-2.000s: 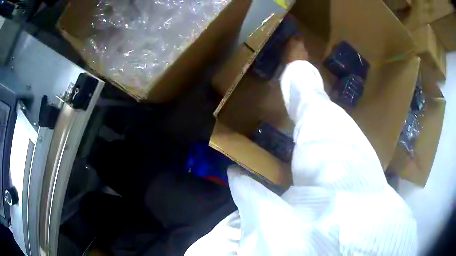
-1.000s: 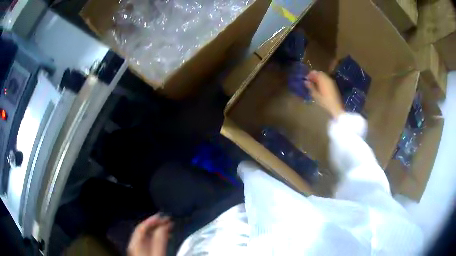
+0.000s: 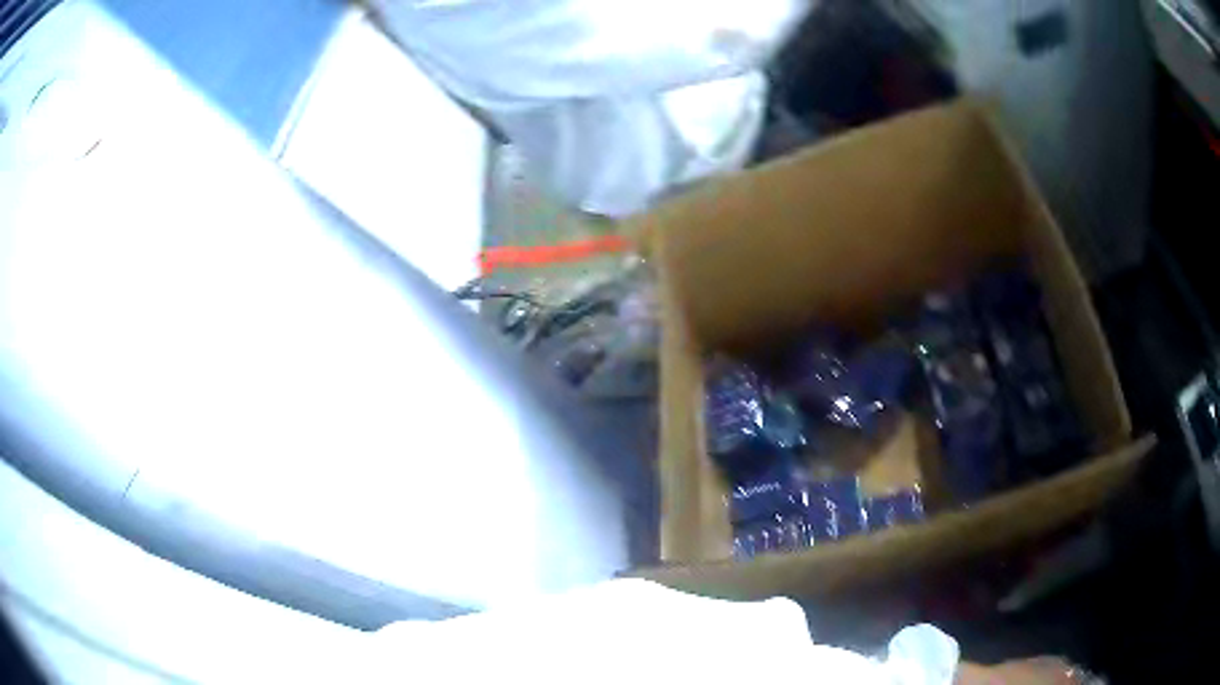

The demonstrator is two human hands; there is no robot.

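Note:
An open brown carton (image 3: 836, 234) stands right of centre, holding several dark blue wrapped boxes (image 3: 836, 388) with shiny film glare. Bare cardboard shows between some of them. A white sleeve runs along the bottom edge to my left hand (image 3: 1028, 672), below the carton's front flap. The hand is small, blurred and cut off by the bottom edge, so its fingers and anything in it cannot be made out. My right hand is out of the picture.
A large overexposed white surface (image 3: 241, 321) fills the left. White cloth (image 3: 602, 67) hangs at the top, beside a blue panel (image 3: 234, 60). A red-orange strip (image 3: 555, 254) lies left of the carton. A grey-white cabinet (image 3: 1070, 147) stands behind it at right.
The view has swung away from the sealer, film carton and right-hand carton to another carton of wrapped boxes. My right hand, earlier holding a blue box, has left the picture.

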